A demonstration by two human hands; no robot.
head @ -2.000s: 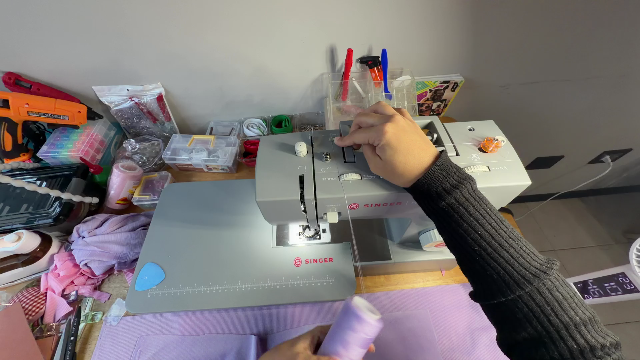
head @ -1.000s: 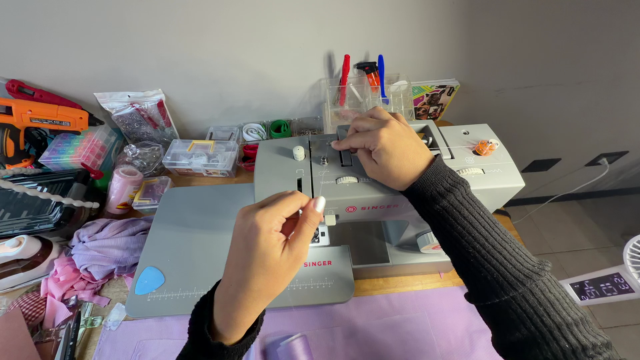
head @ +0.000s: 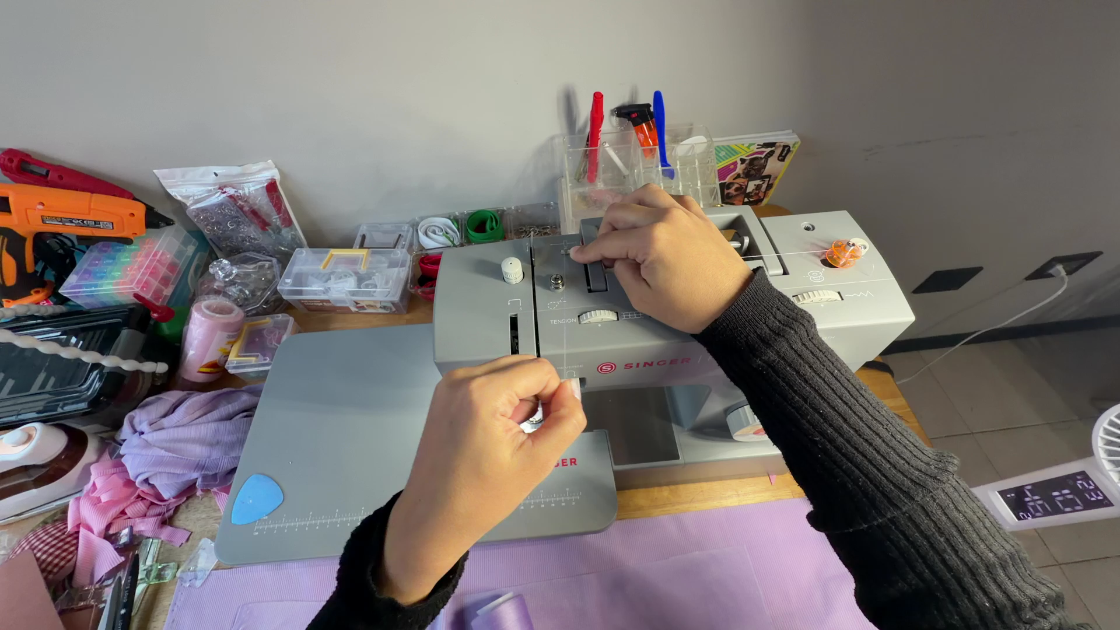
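A grey Singer sewing machine (head: 490, 306) stands on a wooden table with a grey extension table (head: 350, 411) around its arm. On its top, my right hand (head: 669, 254) rests by the thread channel, index fingertip pressed down near the thread guide. My left hand (head: 499, 446) is in front of the needle area, thumb and index finger pinched together; a thin thread seems to run down to them, though it is barely visible. The needle is mostly hidden. A lilac thread spool (head: 503, 612) lies on lilac ribbed fabric (head: 700, 560) at the lower edge.
At the left are an orange glue gun (head: 70, 210), clear plastic boxes (head: 346, 280), a pink spool (head: 210, 337) and crumpled lilac cloth (head: 188, 429). Behind the machine stands a clear organizer (head: 700, 179) with tools. A white fan with a display (head: 1054, 499) is at the right.
My left hand held the lilac spool at the front edge; it has let go and moved up to the front of the machine. My right hand stays on the machine's top.
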